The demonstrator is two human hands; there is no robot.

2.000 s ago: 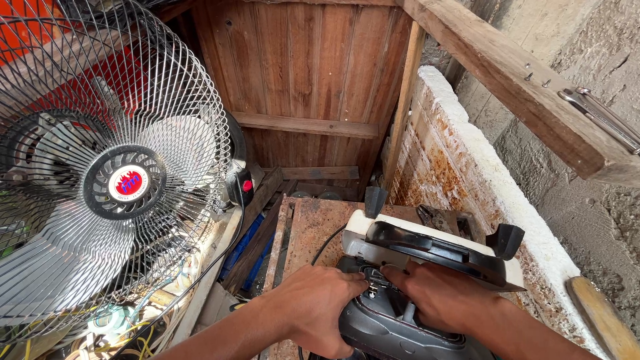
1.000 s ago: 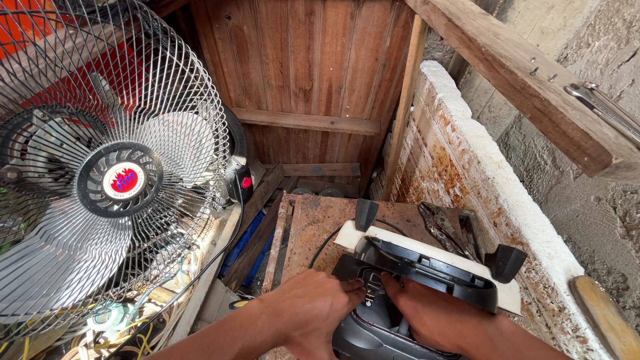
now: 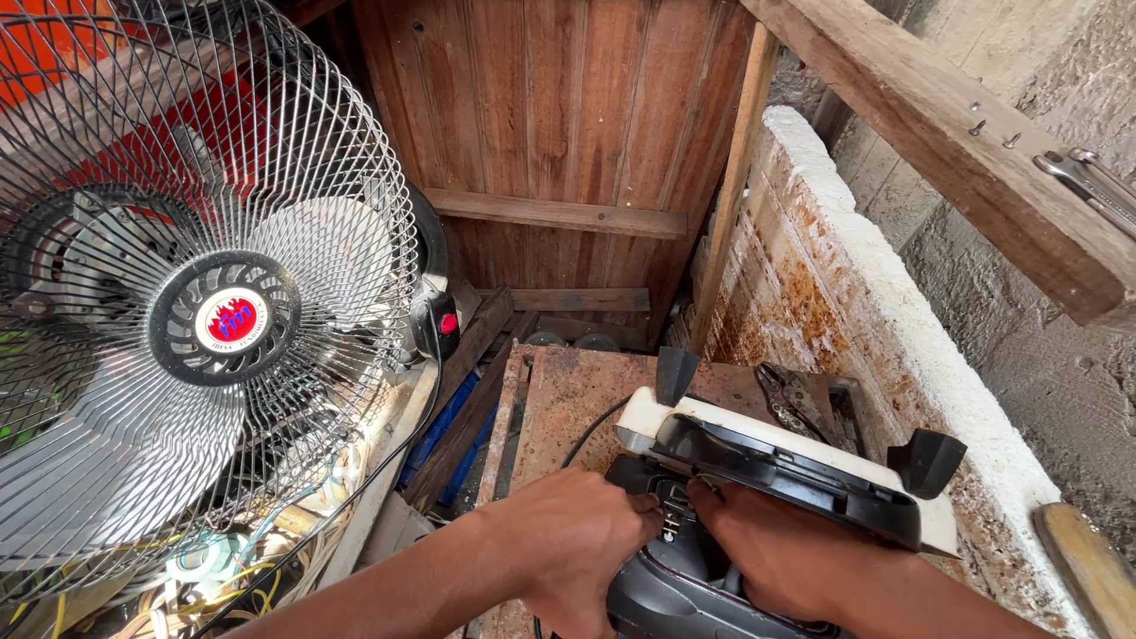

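A black plastic appliance housing (image 3: 701, 590) stands at the near edge of a rusty metal tabletop (image 3: 577, 390). My left hand (image 3: 577, 532) grips its left side, fingertips by a small part with metal contacts. My right hand (image 3: 781, 541) reaches into the gap beneath the raised cream and black upper part (image 3: 781, 470), which has black feet at its corners. Most of the right fingers are hidden under that part; the thumb or a fingertip shows near the contacts. A black cord (image 3: 590, 430) runs from the housing over the table.
A large wire-caged fan (image 3: 222, 319) fills the left, above tangled wires and tape. Pliers (image 3: 790, 404) lie behind the appliance. A white foam slab (image 3: 896, 293) leans at the right. Wrenches (image 3: 1087, 182) and screws rest on a wooden beam (image 3: 941, 115). A wooden panel (image 3: 559, 106) stands behind.
My left hand's fingers have moved closer to the contacts beside the right hand. The upper part sits a little lower and farther right in view, and the pliers behind it show more.
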